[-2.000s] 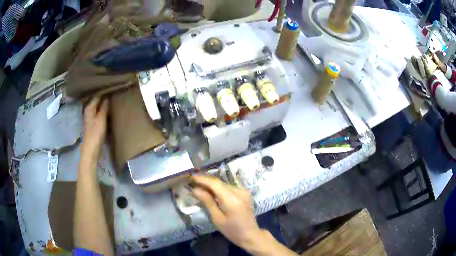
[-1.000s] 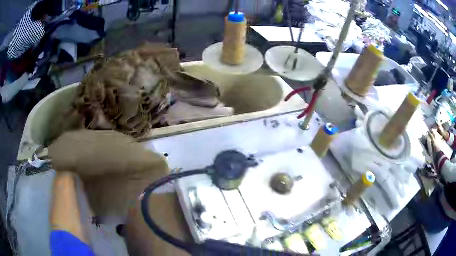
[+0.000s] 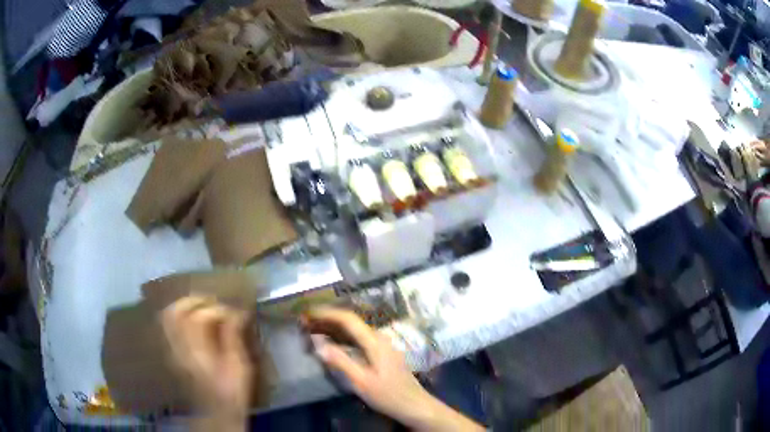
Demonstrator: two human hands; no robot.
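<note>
The white overlock machine stands in front of me with its row of cream dials. A brown fabric panel lies on the table at the machine's left, beside the needle area. A folded brown piece lies left of it. My left hand is blurred, over brown cloth pieces at the front left; whether it grips one cannot be told. My right hand is at the front edge, below the cloth plate, fingers curled near the edge of brown cloth; its hold is unclear.
A cream trough behind the machine holds heaped brown pieces. Thread cones stand at the back right. A table recess at right holds slim tools. A wooden box is at lower right. Another person's sleeve shows at far right.
The view has tilted back down to the machine. My left hand has moved from the cloth at the back left to the front left. My right hand is back in view. A brown piece now lies folded at left.
</note>
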